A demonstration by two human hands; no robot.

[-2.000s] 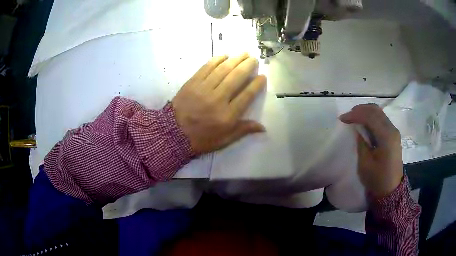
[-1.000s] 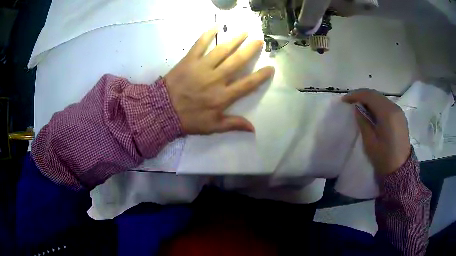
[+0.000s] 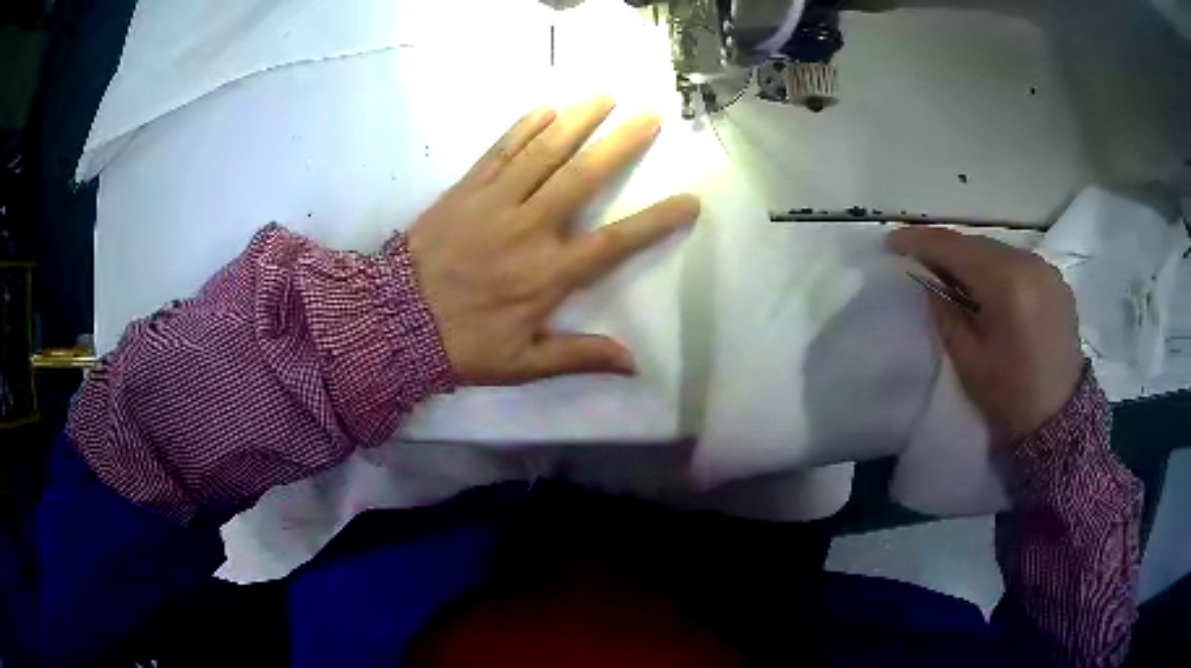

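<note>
White fabric (image 3: 751, 379) lies on the machine table below the presser foot (image 3: 699, 98), with a fold running towards the table's front edge. My left hand (image 3: 503, 274) lies flat on the fabric, left of the foot, fingers spread, gripping nothing. My right hand (image 3: 1012, 320) pinches the fabric's right part between thumb and fingers and also keeps dark thread snips (image 3: 943, 290), blades pointing left. The needle is lost in the lamp glare.
A ridged knob (image 3: 812, 85) sits right of the foot. Crumpled white cloth (image 3: 1130, 281) lies at the table's right. Another white panel (image 3: 248, 72) lies at the back left. More white cloth (image 3: 307, 522) hangs over my lap. A yellow rail (image 3: 63, 359) shows at the left edge.
My left hand has moved left and its fingers have spread. The fabric under it has shifted left and folded over near the front edge. My right hand has moved slightly right, still gripping.
</note>
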